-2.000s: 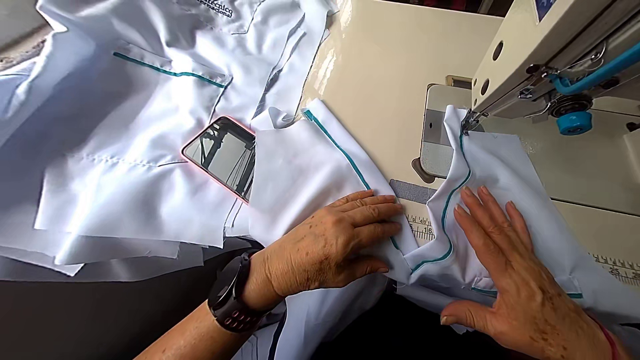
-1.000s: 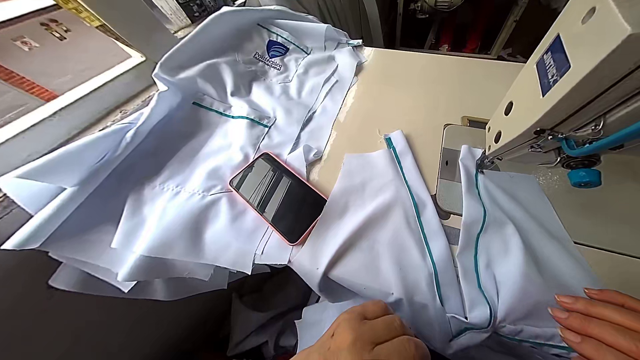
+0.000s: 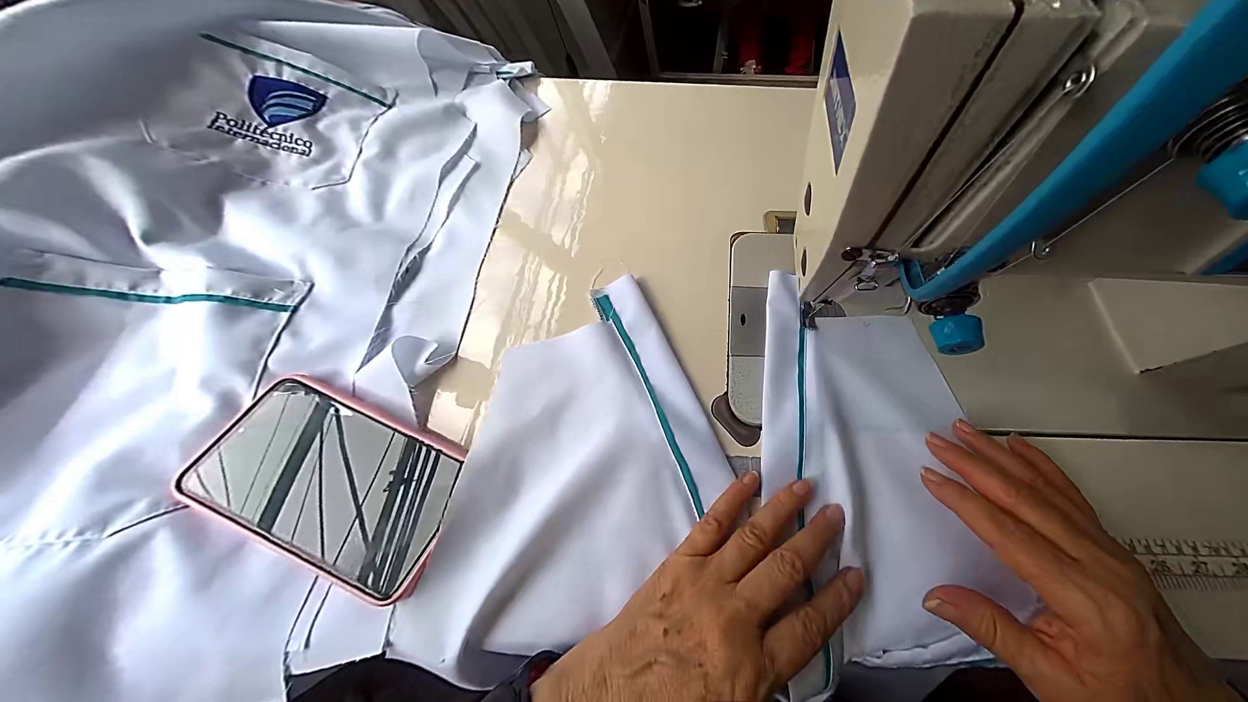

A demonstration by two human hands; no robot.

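Observation:
White fabric with teal piping [image 3: 877, 419] lies on the sewing machine bed, its top edge under the presser foot [image 3: 811, 314]. Flat across the lower part of the piping rests my left hand [image 3: 731, 585], fingers spread over the cloth. My right hand [image 3: 1053, 565] touches the right side of the same piece, fingers apart. Another white portion with teal piping [image 3: 585, 439] spreads to the left; a fold joining the two would be hidden under my left hand. The industrial sewing machine head [image 3: 916, 127] stands above, with a blue thread tension knob [image 3: 955, 333] beside the needle area.
A phone in a pink case [image 3: 327, 487] lies on a white garment [image 3: 370, 224] with teal-trimmed pockets and an embroidered emblem, at the left. The cream machine table [image 3: 634, 185] shows between garment and machine. A measuring tape strip [image 3: 1185, 561] runs along the table at right.
Both hands have moved back onto the fabric by the machine from lower down in the view. The piping beneath the presser foot, curved before, now runs nearly straight.

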